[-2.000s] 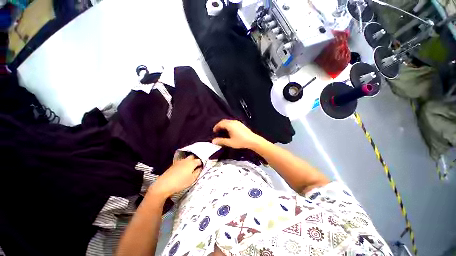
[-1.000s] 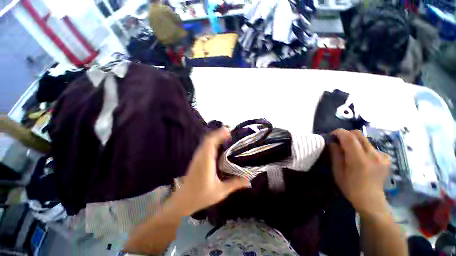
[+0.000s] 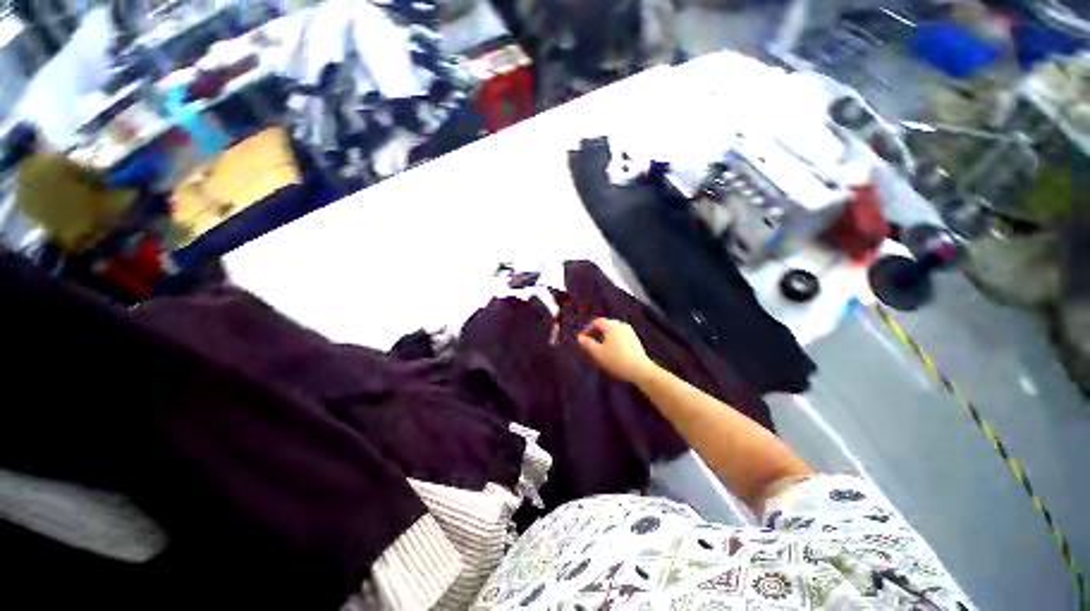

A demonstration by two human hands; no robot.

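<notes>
A purple top (image 3: 538, 382) lies on the white table in front of me, its pale collar (image 3: 522, 284) pointing away. My right hand (image 3: 612, 349) is over its chest, just right of the pale placket, with fingers curled; whether it grips cloth or a small tool is not clear. Another dark purple garment (image 3: 263, 406) fills the left side, large and close to the camera, with a striped hem (image 3: 448, 537) near my lap. A blurred pale strip (image 3: 84, 513) shows on it at the lower left. My left hand is not in view.
A long black garment (image 3: 693, 269) lies between the top and the grey-white machine (image 3: 747, 197). A red bag (image 3: 858, 224), a black ring (image 3: 798, 285) and dark thread cones stand at the right. Yellow-black tape (image 3: 980, 418) marks the floor. Mixed cloth piles are at the back left.
The view has swung right and down. The striped band no longer shows between my hands. My left hand has left the picture; my right hand is now over the top near its collar.
</notes>
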